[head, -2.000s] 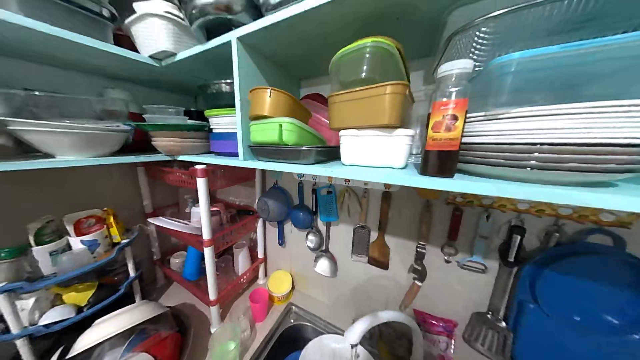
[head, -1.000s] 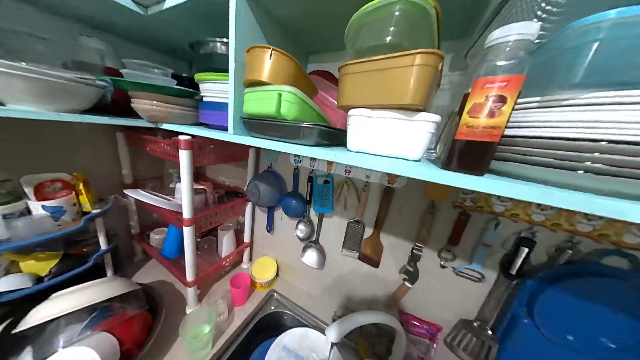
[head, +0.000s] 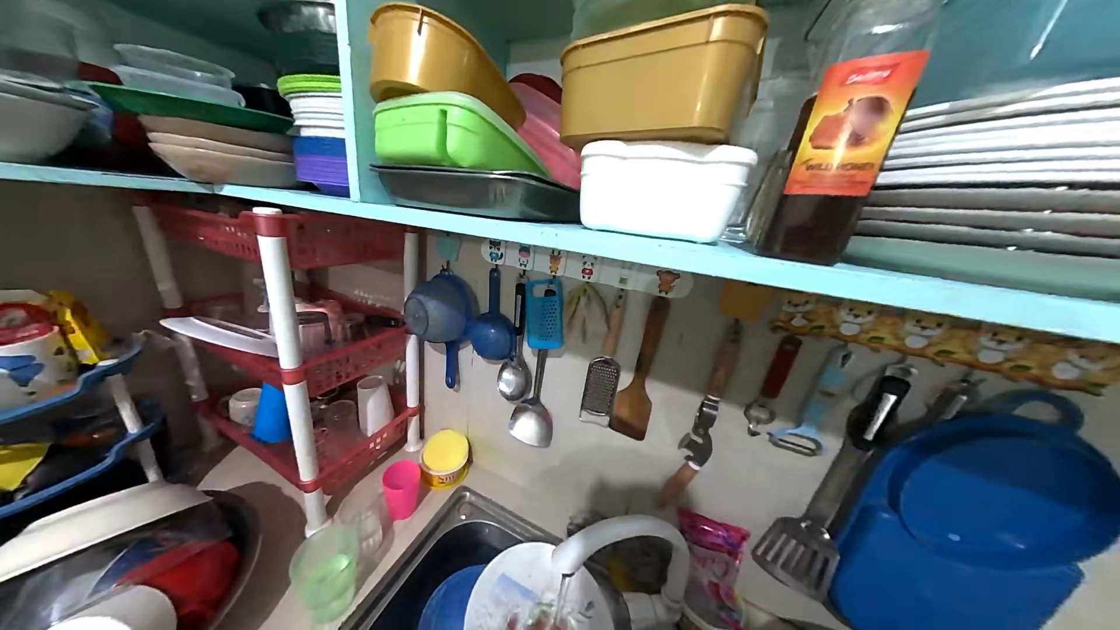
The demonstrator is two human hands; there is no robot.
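Neither of my hands can be made out. At the bottom edge, a white plate with a leaf pattern (head: pixel 516 586) lies in the steel sink (head: pixel 468 507), beside a blue round dish (head: pixel 451 599). Water runs onto the plate from a white curved faucet (head: pixel 626 534). A small reddish patch shows under the stream, too blurred to name. Left of the sink stand a pink plastic cup (head: pixel 402 490), a yellow-lidded tub (head: pixel 445 457) and a pale green clear cup (head: pixel 325 573). A pink plastic packet (head: pixel 713 560) is behind the faucet at the right.
A light blue shelf (head: pixel 525 229) overhead holds food containers, stacked plates and a dark honey bottle (head: pixel 840 149). Ladles, graters and a wooden turner (head: pixel 639 376) hang on the wall, with a blue basin (head: pixel 980 507) at the right. A red-basket rack (head: pixel 350 372) stands left.
The view has moved closer to the shelf and the hanging utensils. No object has plainly changed place.
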